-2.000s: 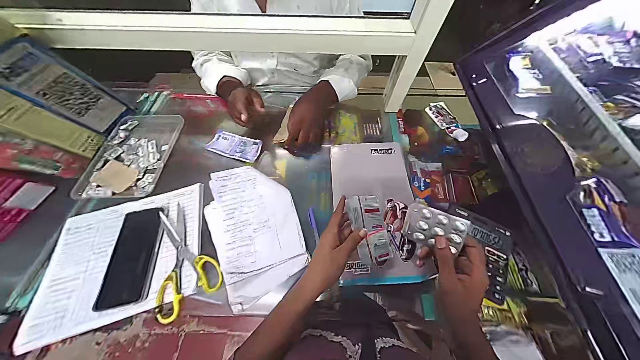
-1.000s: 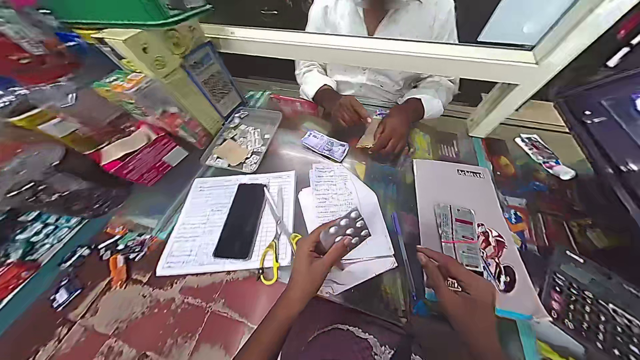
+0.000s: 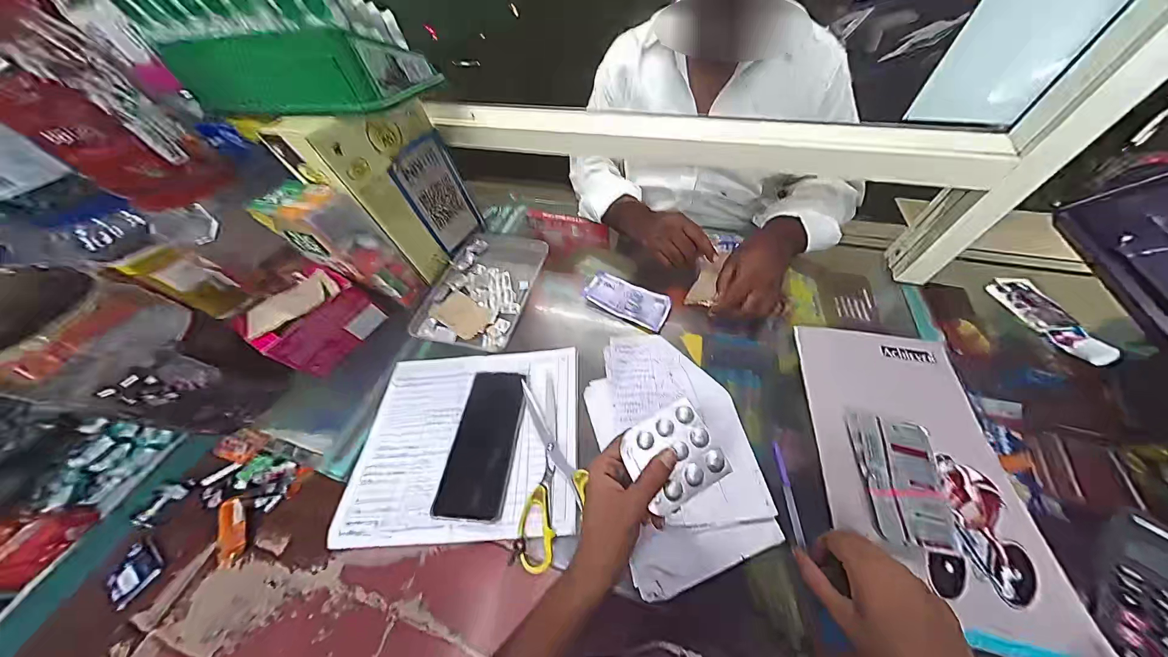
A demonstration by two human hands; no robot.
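My left hand (image 3: 625, 493) holds a silver blister pack of tablets (image 3: 677, 456), its thumb on the blisters, over loose written papers (image 3: 721, 538). My right hand (image 3: 876, 589) is at the lower right by the near end of a pen (image 3: 787, 493); its fingertips are at the pen, but whether they grip it I cannot tell. Silver strips (image 3: 899, 484) lie on a notebook (image 3: 849, 374) with a cyclist on its cover. Yellow-handled scissors (image 3: 538, 529) lie left of my left hand, their blades by a black phone (image 3: 481, 447) on a printed sheet (image 3: 379, 493).
Across the glass counter, under a white frame (image 3: 785, 151), a person in a white shirt handles a small brown item (image 3: 705, 281). Banknotes (image 3: 627, 301) lie nearer me. A clear tray (image 3: 538, 265) of small packs stands left; a calculator (image 3: 1131, 584) is at lower right.
The tablet pack was in my right hand two seconds ago and is now in my left. The other strips have gone from my left hand onto the notebook. The view has swung left.
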